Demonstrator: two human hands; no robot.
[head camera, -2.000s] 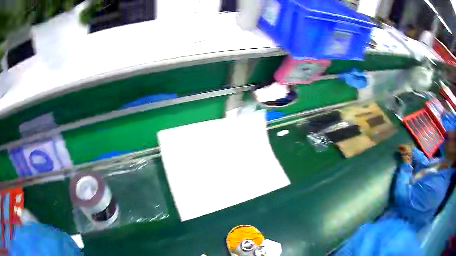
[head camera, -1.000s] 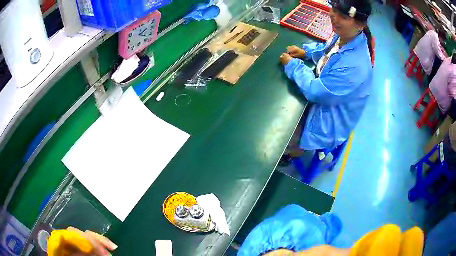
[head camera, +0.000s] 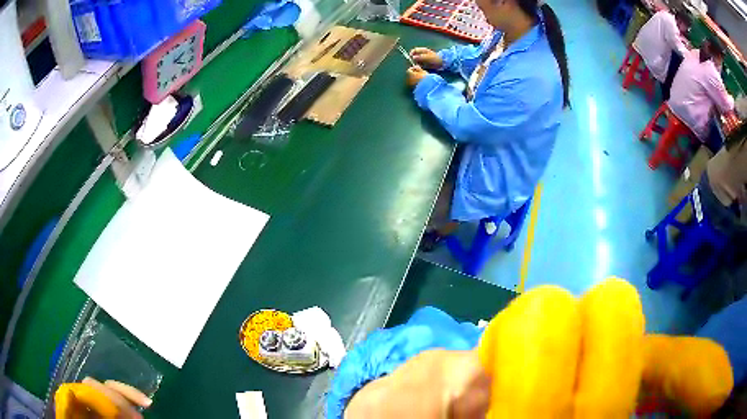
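My right hand (head camera: 532, 360) is large and close to the camera at the lower right, with orange-yellow cots on its fingers and a blue sleeve behind it. Its palm side is hidden. My left hand (head camera: 102, 398) is cut off by the bottom left edge and also wears orange-yellow cots; whether it holds anything is hidden. A round metal dish (head camera: 254, 353) between the hands holds orange-yellow cots (head camera: 266, 327) and two bottles with silver tops (head camera: 287, 344). A white crumpled wipe (head camera: 321, 327) lies against its right side.
A large white sheet (head camera: 174, 254) lies on the green bench, with a clear bag (head camera: 119, 360) below it. Cardboard and dark strips (head camera: 307, 96) lie farther back. A person in blue (head camera: 500, 114) sits along the bench. Blue stools and more people are at the right. A small white piece (head camera: 251, 404) lies near the front.
My right hand has risen and come closer to the camera. The view has shifted, so the bench items appear farther left. The seated person's head has moved to the frame's top edge.
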